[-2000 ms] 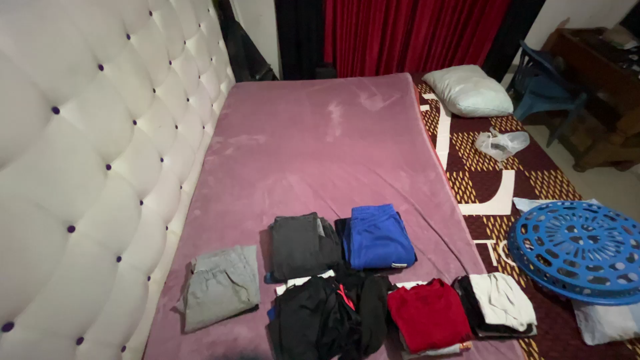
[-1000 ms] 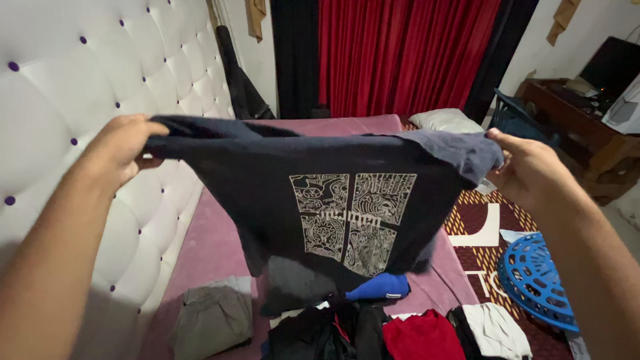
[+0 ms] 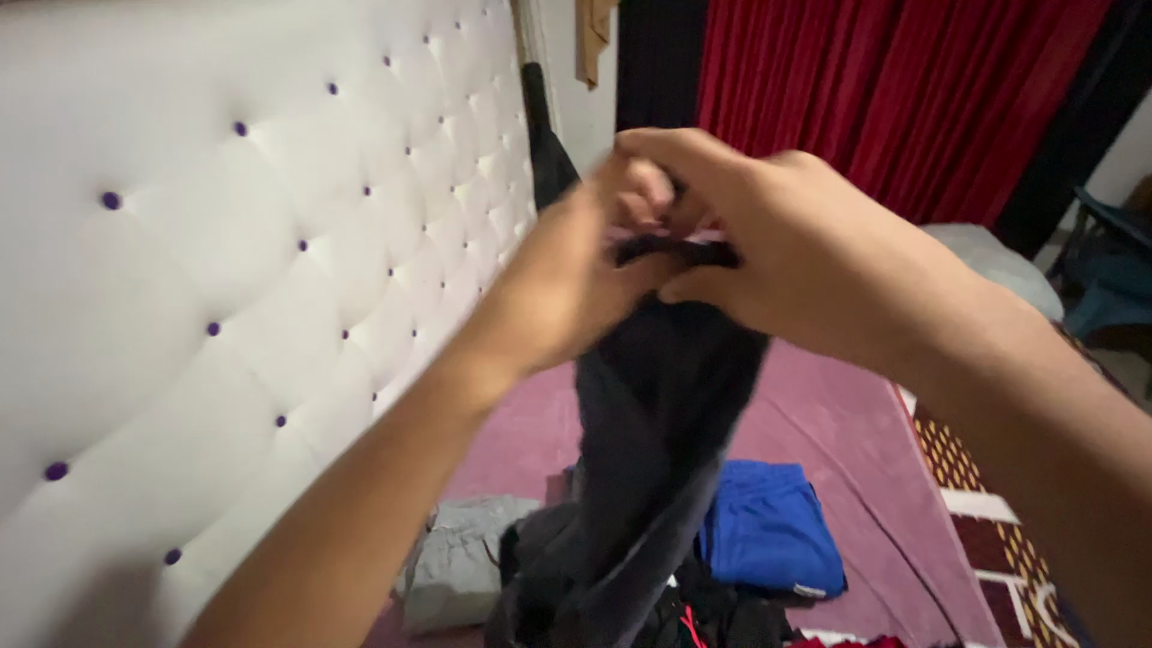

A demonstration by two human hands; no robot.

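Both my hands meet near the top centre, blurred by motion. My left hand (image 3: 576, 261) and my right hand (image 3: 765, 234) pinch the upper edge of a dark T-shirt (image 3: 657, 396), thumbs almost touching. The shirt hangs down, narrowed and bunched, and its lower part covers the middle of the folded clothes. Left of it lies folded grey clothing (image 3: 459, 558); to the right is a folded blue garment (image 3: 769, 531). Black clothing (image 3: 729, 612) with a red cord and a bit of red cloth (image 3: 855, 642) show at the bottom edge.
A white tufted headboard (image 3: 270, 270) with purple buttons runs along the left. The pink bed cover (image 3: 846, 450) lies beneath the clothes. Beyond are a red curtain (image 3: 882, 99), a pale pillow (image 3: 990, 270), a blue chair (image 3: 1111, 279) and a patterned carpet (image 3: 990, 513).
My hands were out of view at first, then held the printed dark shirt spread wide. Now they are together, and the shirt hangs narrow between them.
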